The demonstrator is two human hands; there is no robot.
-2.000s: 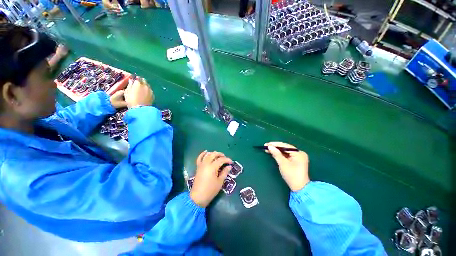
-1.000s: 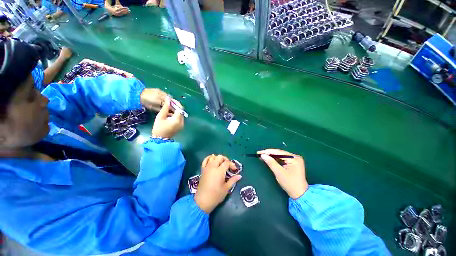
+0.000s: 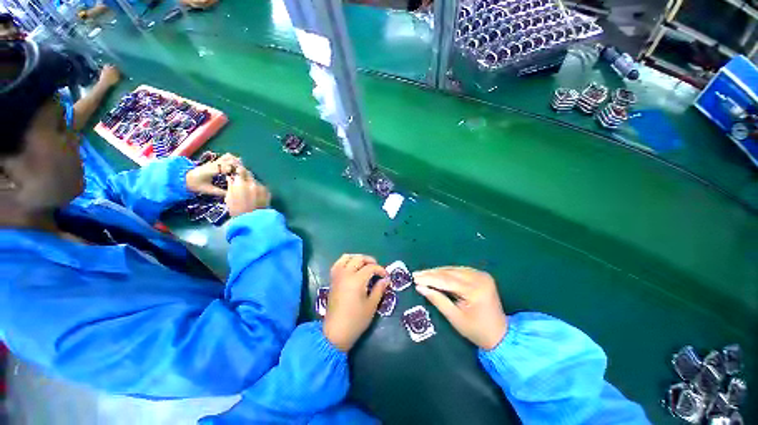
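Note:
Several watch housings with silver rims and dark centres lie on the green bench (image 3: 449, 373). My left hand (image 3: 353, 299) rests over this group, fingers curled at one housing (image 3: 386, 302); whether it grips it is hidden. My right hand (image 3: 465, 300) is pinched like a pen grip, its fingertips at the right edge of the upper housing (image 3: 399, 276). The thin black tool is almost wholly hidden by the fingers. Another housing (image 3: 418, 323) lies loose just below, and one (image 3: 322, 300) shows left of my left hand.
A person in blue (image 3: 150, 307) works close on my left, beside a red-pink tray (image 3: 218, 124) of units. A metal post (image 3: 349, 124) stands ahead, with a white scrap (image 3: 393, 205) at its foot. Piled housings (image 3: 705, 383) lie at right. A blister tray (image 3: 524, 33) and blue box (image 3: 735, 104) are beyond.
My right hand has moved left and down, bringing its fingertips from the bare bench to the upper housing. My left hand has stayed nearly in place. The neighbour's hands have drawn back left.

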